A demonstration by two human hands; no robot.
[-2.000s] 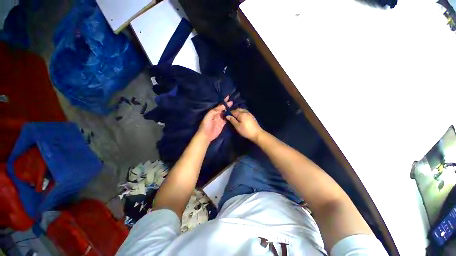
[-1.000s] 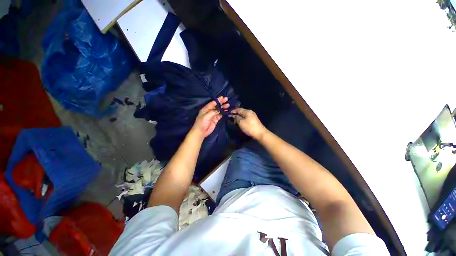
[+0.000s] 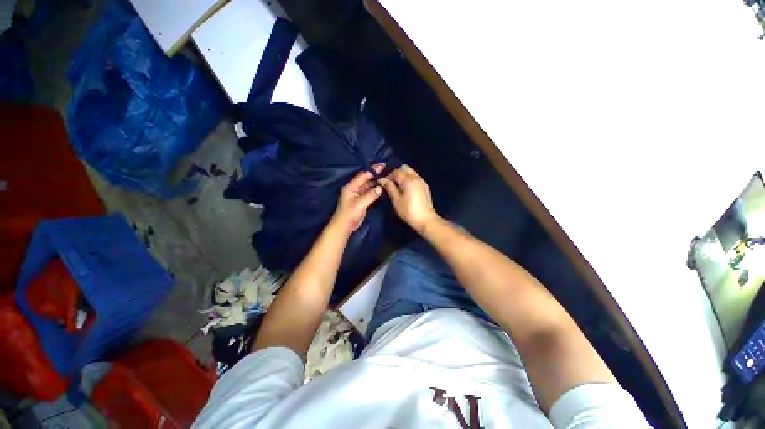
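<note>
A large rumpled navy garment [image 3: 306, 176] hangs in folds left of the table, over a low white surface [image 3: 243, 50]. My left hand [image 3: 359, 199] is closed on an edge of the garment, fingertips pinching the cloth. My right hand [image 3: 407, 194] pinches the same edge just beside it. The two hands' fingertips nearly touch. The fingers hide the exact piece of cloth between them. A narrow navy band [image 3: 273, 63] lies across the white surface behind the garment.
A white table [image 3: 537, 109] with a brown edge runs along my right. A smartphone [image 3: 749, 356] lies at the far right. Blue plastic bag [image 3: 138, 109], blue crate-like stool [image 3: 105, 281], red bags [image 3: 151, 385] and cloth scraps [image 3: 243, 293] are on the floor at left.
My hands have come together at the fingertips on the garment edge. My right hand has moved slightly left and is more curled. The garment has barely shifted.
</note>
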